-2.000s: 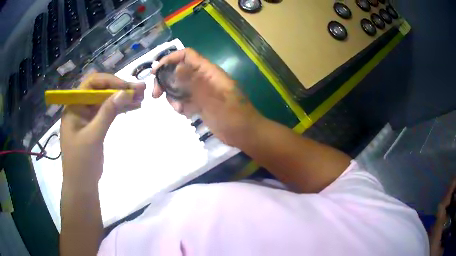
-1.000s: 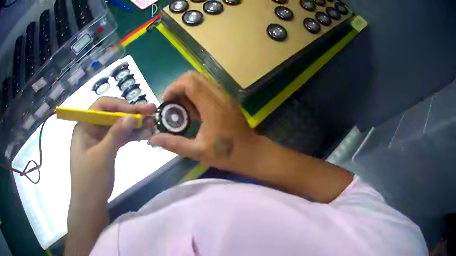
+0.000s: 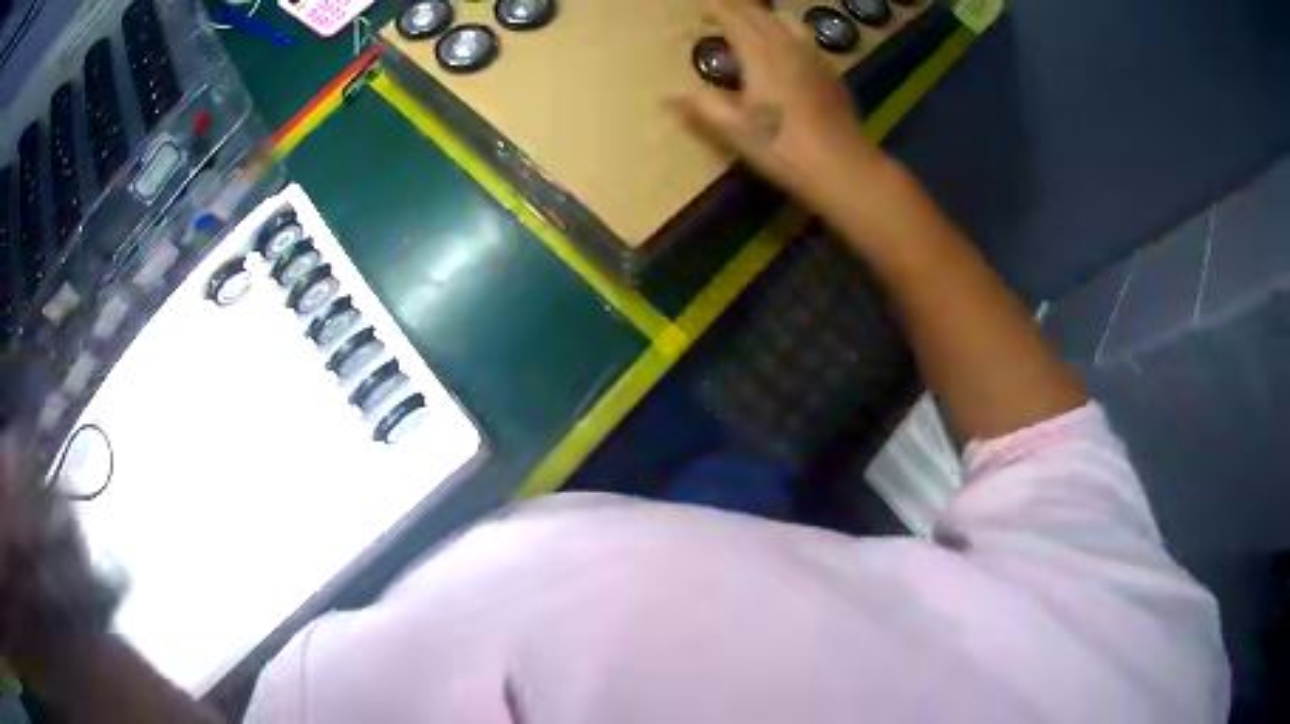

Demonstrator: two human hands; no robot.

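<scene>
My right hand (image 3: 771, 106) is over the cardboard sheet (image 3: 594, 135), its thumb and fingers spread around a round speaker driver (image 3: 717, 61) that seems to lie flat there. The thumb shows a gap from it. My left hand (image 3: 50, 566) is a dark blur at the lower left edge, partly cut off; whether it holds anything cannot be told. The yellow probe is not visible. The white tray (image 3: 283, 467) has a row of drivers (image 3: 337, 323) on edge along its right side and one more driver (image 3: 227, 280) beside the row's upper end.
Clear plastic blister trays (image 3: 156, 170) with dark parts stand at the upper left. More drivers (image 3: 466, 47) lie on the cardboard. A pink-and-white item (image 3: 326, 12) and a blue pen (image 3: 259, 26) are at the top. A thin wire loop (image 3: 88, 463) lies over the white tray. Yellow tape (image 3: 665, 333) edges the green mat.
My right hand has moved from the tray up to the cardboard, and the driver it held is no longer in it. My left hand has moved down to the left edge. The view has shifted.
</scene>
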